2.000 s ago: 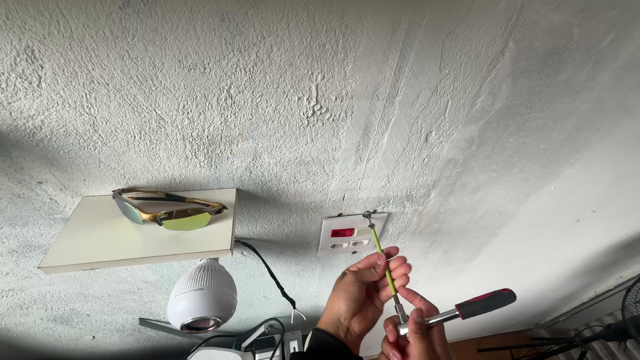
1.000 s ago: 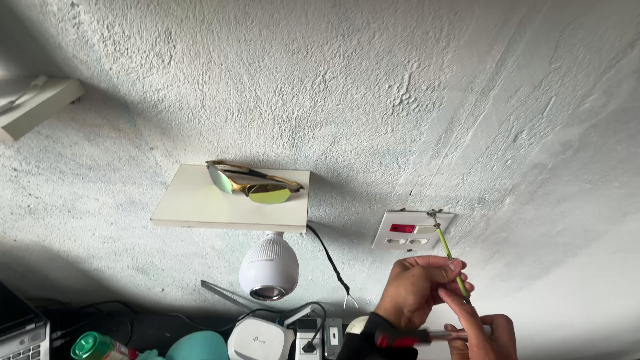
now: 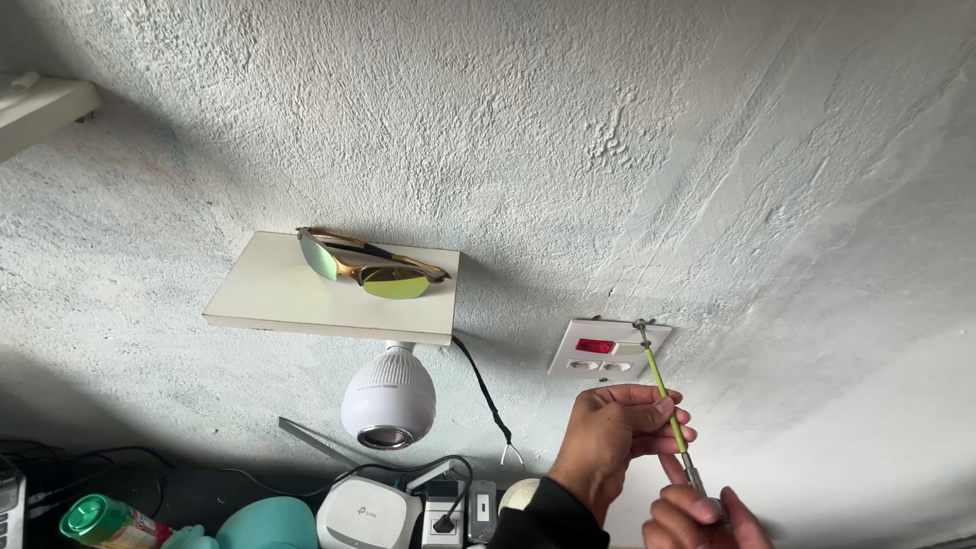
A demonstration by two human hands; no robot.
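A white wall plate [image 3: 610, 349] with a red switch and sockets is set in the rough white wall. A thin yellow-green shaft [image 3: 665, 389] slants down from a small metal piece [image 3: 640, 326] at the plate's upper edge. My left hand [image 3: 621, 427], in a black sleeve, pinches this shaft between thumb and fingers. Lower right, my right hand [image 3: 701, 518] is closed around the metal end of the driver tool below the shaft; its handle is out of sight.
Sunglasses [image 3: 366, 267] lie on a small white shelf [image 3: 328, 301], with a bulb-shaped camera [image 3: 389, 400] under it. A black cable [image 3: 484, 389] with bare wire ends hangs beside it. Below are a white router [image 3: 367, 512], a plugged adapter [image 3: 444, 518], a green-lidded container [image 3: 95, 518] and a laptop edge [image 3: 11, 503].
The view has shifted left since two seconds ago. The red and black handle seen earlier no longer shows. My left hand stays on the yellow-green shaft.
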